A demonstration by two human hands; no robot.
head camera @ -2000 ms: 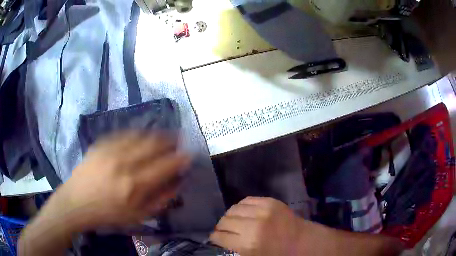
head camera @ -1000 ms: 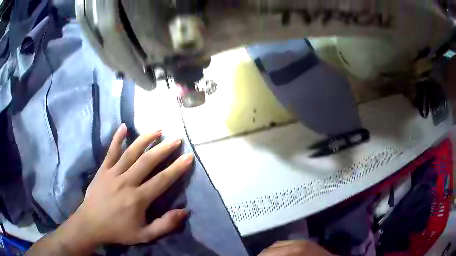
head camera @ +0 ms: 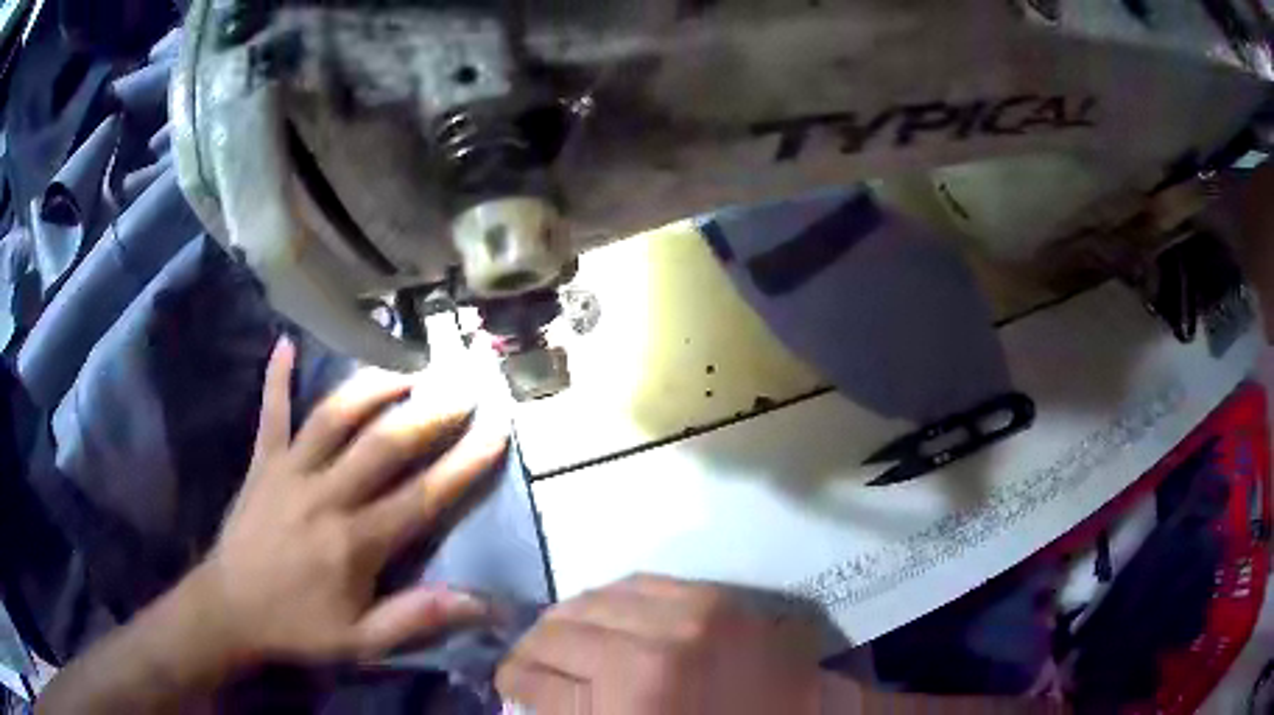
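Note:
A grey-blue garment panel [head camera: 500, 538] lies on the machine table, its right edge running up to the presser foot [head camera: 534, 366] in bright light. My left hand [head camera: 328, 517] lies flat on the cloth, fingers spread, fingertips just in front of the needle area. My right hand [head camera: 636, 650] is at the bottom centre, fingers curled at the panel's lower right edge; its fingertips are partly hidden, and whether it pinches the cloth is unclear. The sewing machine head [head camera: 377, 154], marked TYPICAL, spans the top. The needle tip is lost in glare.
Black thread snips [head camera: 953, 437] lie right of the needle, beside a grey-blue rounded cloth piece [head camera: 880, 307] under the arm. A red basket [head camera: 1229, 559] with dark cloth is at the lower right. Bunched dark and blue cloth [head camera: 105, 321] fills the left.
The panel has moved up toward the needle, and darker cloth now covers the left side. My right hand has come further into view and moved left to the panel's edge. The machine head shows lower in view.

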